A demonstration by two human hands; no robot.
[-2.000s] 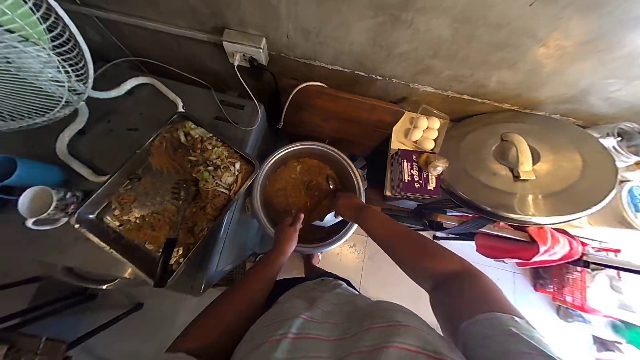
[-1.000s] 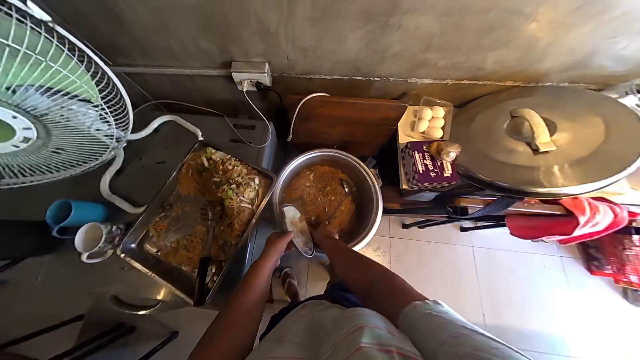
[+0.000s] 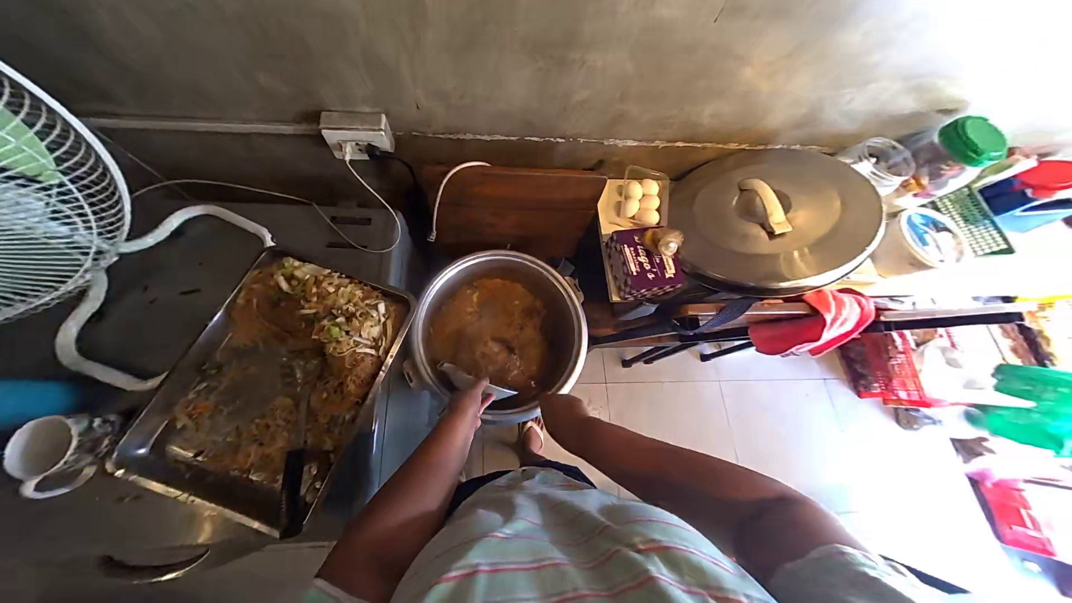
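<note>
A round metal pot point(image 3: 579, 335) holds brownish-orange food in liquid point(image 3: 490, 322). At its near left rim, my left hand point(image 3: 471, 404) grips the edge of a pale shallow dish point(image 3: 473, 381), which tilts inside the pot over the food. My right hand point(image 3: 563, 414) is at the near right rim; its fingers are mostly hidden, so what it holds cannot be told. Left of the pot lies a rectangular metal tray point(image 3: 197, 360) with noodles and chopped cabbage point(image 3: 335, 306). A dark-handled spatula point(image 3: 293, 481) rests in that tray.
A white fan point(image 3: 59, 201) and a patterned mug point(image 3: 50, 456) stand at left. Behind the pot are a wooden board point(image 3: 511, 209) and a wall socket point(image 3: 356, 132). Eggs point(image 3: 641, 201), a purple box point(image 3: 643, 264) and a large lidded pan point(image 3: 779, 226) sit to the right, with a red cloth point(image 3: 816, 322).
The dish in my left hand was over the pot's near left edge a second ago and now lies farther inside. A ladle seen in the pot earlier no longer shows clearly.
</note>
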